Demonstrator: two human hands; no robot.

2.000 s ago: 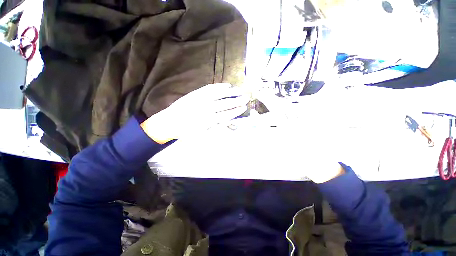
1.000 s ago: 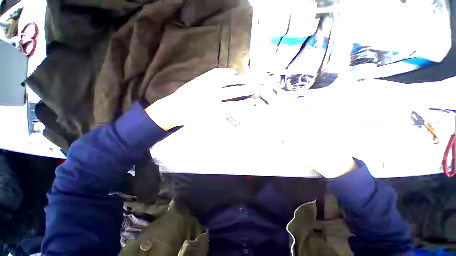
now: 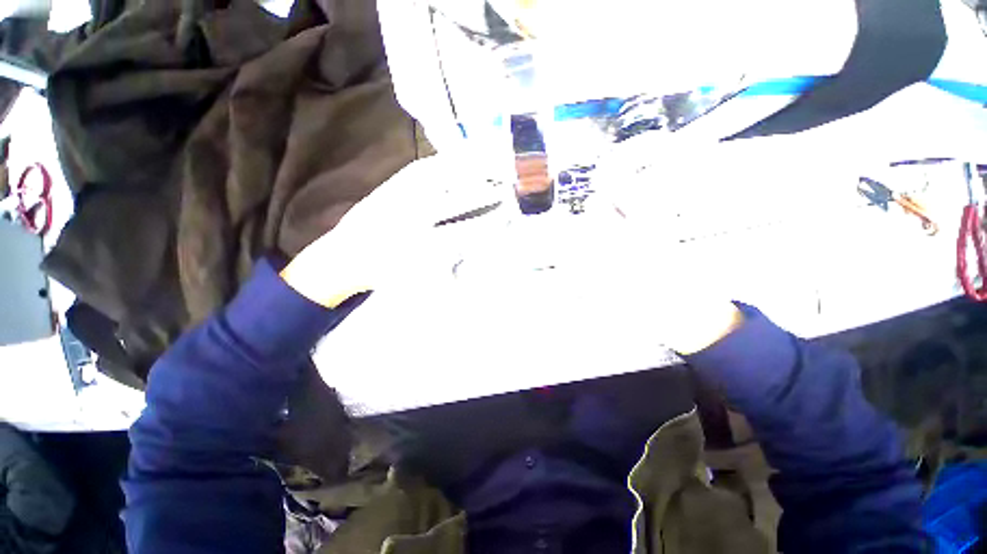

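A large dark brown garment piece (image 3: 238,152) lies crumpled on the left of the white table and reaches my left forearm. My left hand (image 3: 395,222) is stretched toward the needle area (image 3: 576,189), washed out by glare. A thin dark sliver shows by its fingers; whether it holds cloth cannot be told. My right hand (image 3: 703,319) is at the table's front edge, its fingers lost in glare. The white sewing machine with a blue stripe (image 3: 801,89) stands behind the needle area.
Red-handled scissors (image 3: 973,254) lie at the right table edge, beside a short orange and black tool (image 3: 898,202). Another red-handled pair (image 3: 34,199) lies far left, above a grey panel (image 3: 24,284). The table's front edge (image 3: 520,392) runs above my lap.
The view has turned, so the table edge now slopes. The garment and machine appear shifted left. More of the machine's blue stripe and a dark band show. Both hands stay over the table.
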